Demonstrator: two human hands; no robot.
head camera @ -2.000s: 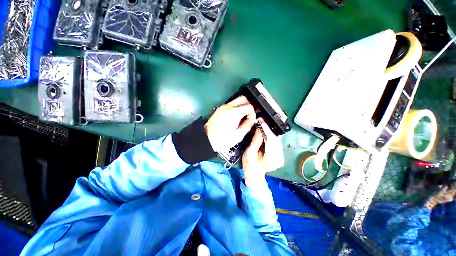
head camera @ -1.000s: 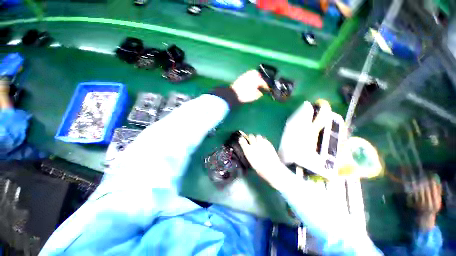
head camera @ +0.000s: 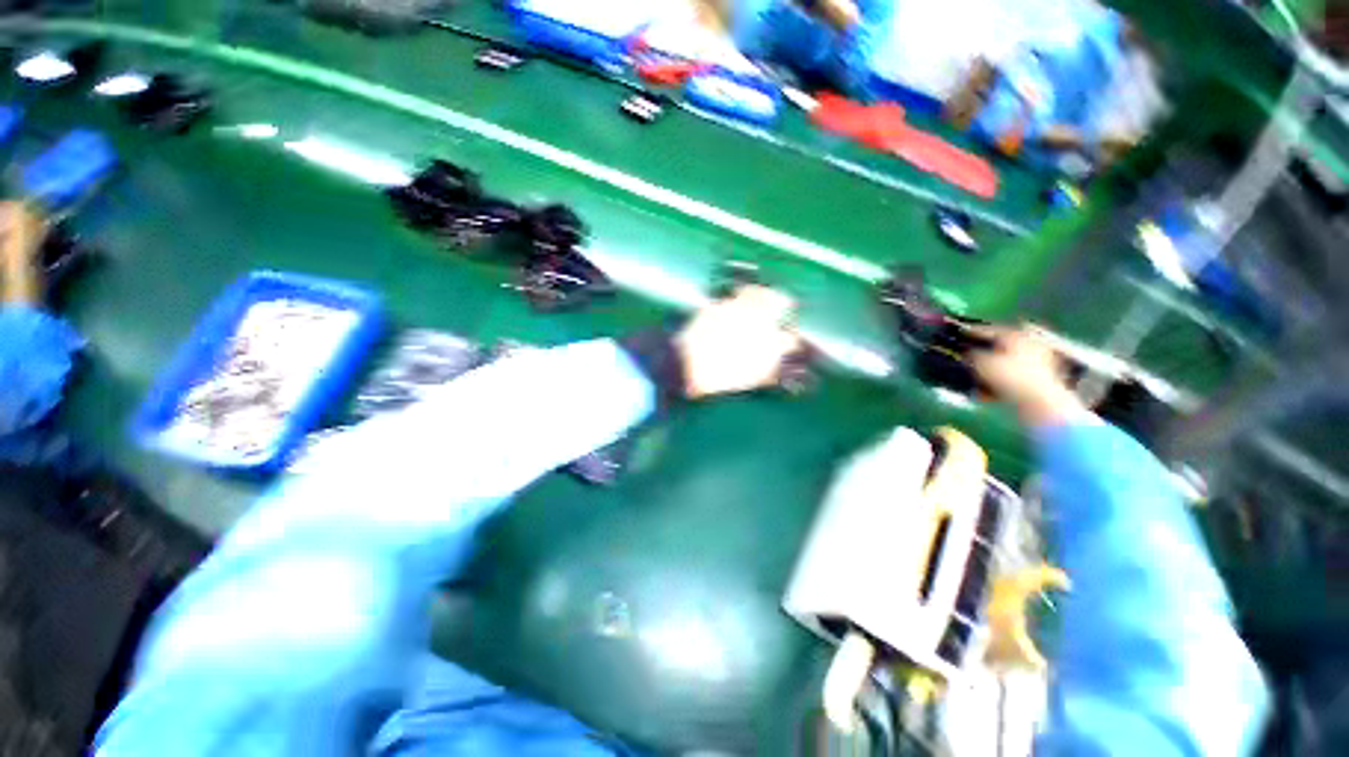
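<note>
The view is motion-blurred. My right hand (head camera: 1024, 373) reaches far forward past the tape dispenser, its fingers on a dark open camera housing (head camera: 932, 328) on the green bench. My left hand (head camera: 735, 343), with a black cuff, is over the bench in the middle. Small dark pieces show at its fingertips and beside it; blur hides whether it grips them.
The white tape dispenser (head camera: 873, 540) stands below my right hand. A blue parts bin (head camera: 166, 414) and grey cameras (head camera: 422, 362) lie left. More dark housings (head camera: 496, 222) lie beyond my left arm. Another worker's hand (head camera: 21, 252) is far left; blue-clad people are across the line.
The view has shifted. My right hand has gone from near the bench front to far forward right, and the dark housing from there is gone. My left hand has drawn back slightly.
</note>
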